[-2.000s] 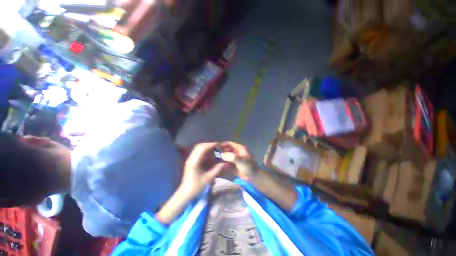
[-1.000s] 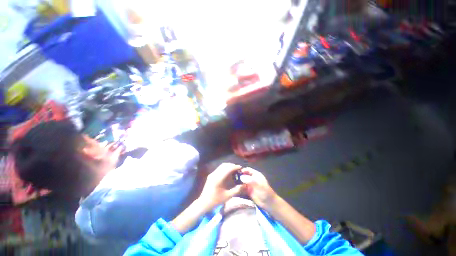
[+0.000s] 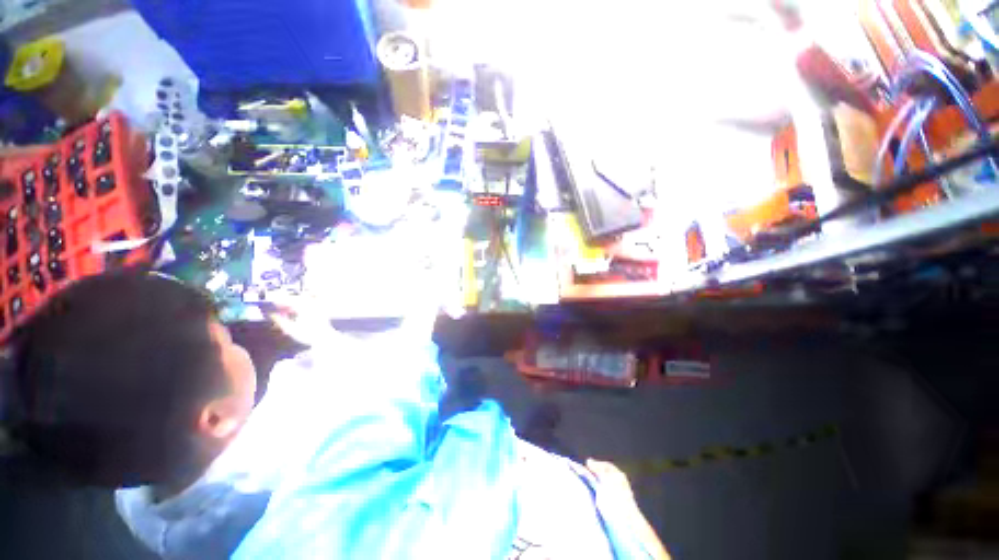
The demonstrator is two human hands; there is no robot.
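My left arm in its blue sleeve reaches up to the bench; its hand is lost in white glare and I cannot make out its fingers or anything in them. My right hand (image 3: 616,490) is low at the centre, beside my body, partly hidden; its grip is unclear. No black unit shows in either hand. Small white, silver and dark parts (image 3: 225,249) lie scattered on the green mat (image 3: 197,224). A red-orange compartment tray (image 3: 140,188) with dark units in its cells is at the left. A pale strip with round spots (image 3: 167,148) lies beside it.
A co-worker (image 3: 121,377) sits at the lower left, close to my left arm. A blue bin (image 3: 268,42) stands at the back. Red digits (image 3: 490,201) glow mid-bench. A dark flat case (image 3: 592,186) lies right of them. A red tray (image 3: 581,363) is below the bench edge.
The view has swung towards the bench. My hands, together around a small dark unit before, are now apart: the left arm reaches forward into the glare, the right hand is lower by my body.
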